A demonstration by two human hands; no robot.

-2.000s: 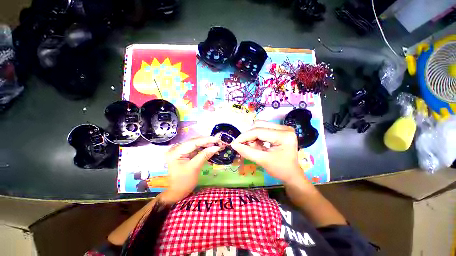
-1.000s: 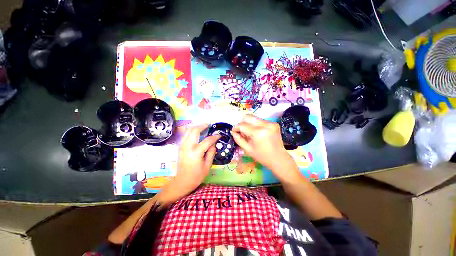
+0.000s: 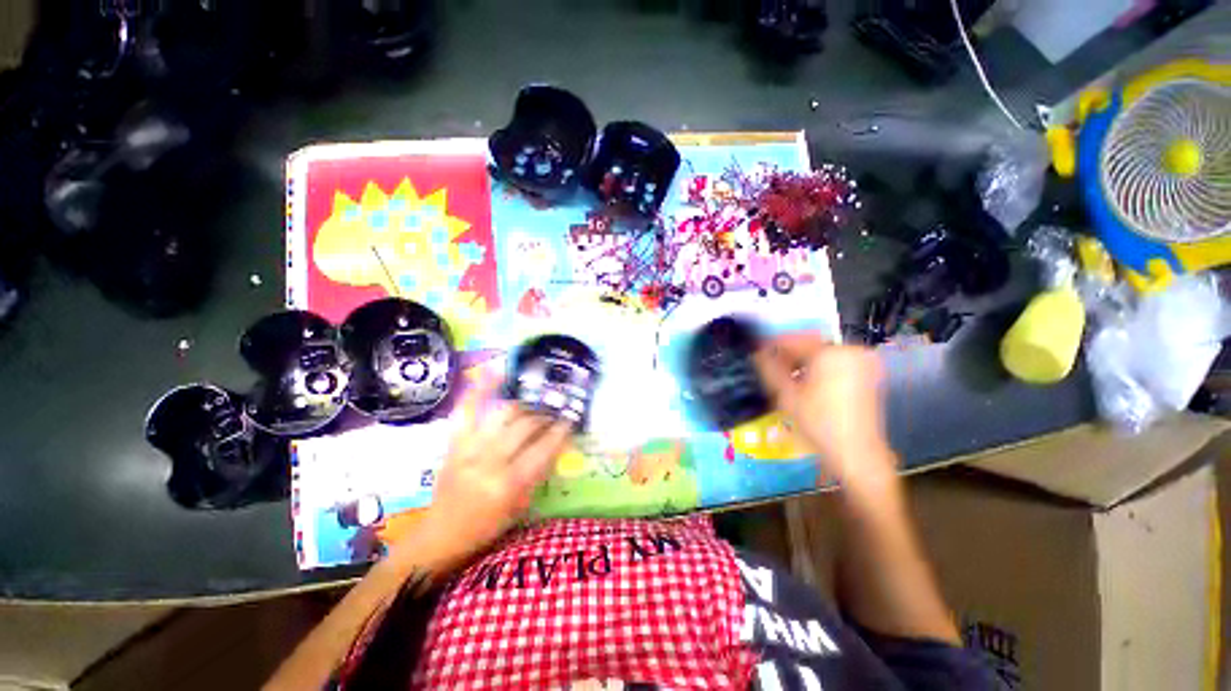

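Observation:
A glossy black housing point(image 3: 555, 375) stands on the printed mat point(image 3: 628, 459) in front of me. My left hand point(image 3: 493, 466) has its fingers on the housing's near left edge. A second black housing point(image 3: 726, 370) to its right is blurred. My right hand point(image 3: 826, 394) grips this one by its right side; the fingertips are blurred. Three more housings point(image 3: 396, 359) sit in a row at the left, one of them off the mat. Two housings point(image 3: 544, 145) stand at the mat's far edge. A tangled red and dark wire pile point(image 3: 806, 205) lies at the mat's upper right.
Small black fittings point(image 3: 932, 290) lie right of the mat. A yellow squeeze bottle point(image 3: 1044, 335), clear plastic bags point(image 3: 1164, 344) and a yellow-and-blue fan point(image 3: 1172, 165) are at the far right. A dark heap of housings point(image 3: 135, 203) fills the upper left. Cartons point(image 3: 1040, 554) are below the bench edge.
My right hand has left the centre housing, moved right and taken hold of the right-hand housing, which has shifted left. My left hand stays at the centre housing. The whole view has shifted slightly.

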